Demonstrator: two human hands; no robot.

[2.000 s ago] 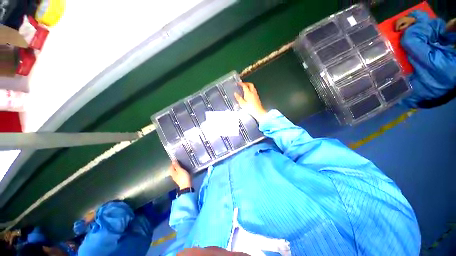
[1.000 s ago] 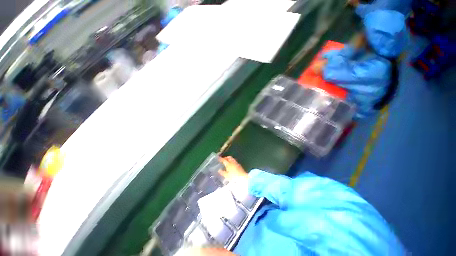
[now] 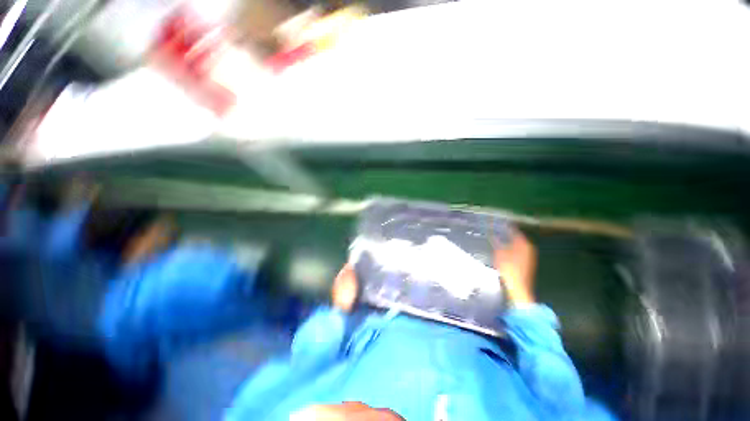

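Note:
A clear blister tray [image 3: 395, 284] with dark-looking pockets lies before me at the bench edge, close to my blue smock. A white paper slip [image 3: 440, 263] lies on top of it; blur hides its exact outline. My left hand [image 3: 345, 288] holds the tray's left edge. My right hand [image 3: 516, 261] holds its right edge, fingers over the rim. The frame is heavily blurred, so the finger details are unclear.
A stack of blister trays [image 3: 687, 312] stands at the right. The green bench top [image 3: 428, 182] runs behind my tray, with a pale edge strip [image 3: 576, 224] and a raised white surface [image 3: 493, 74] beyond. A person in a blue smock [image 3: 185, 296] is at the left.
The view has swung left, so the person at the left shows again and the red tray at the right is out of view. My hands remain on the tray, with the paper on it.

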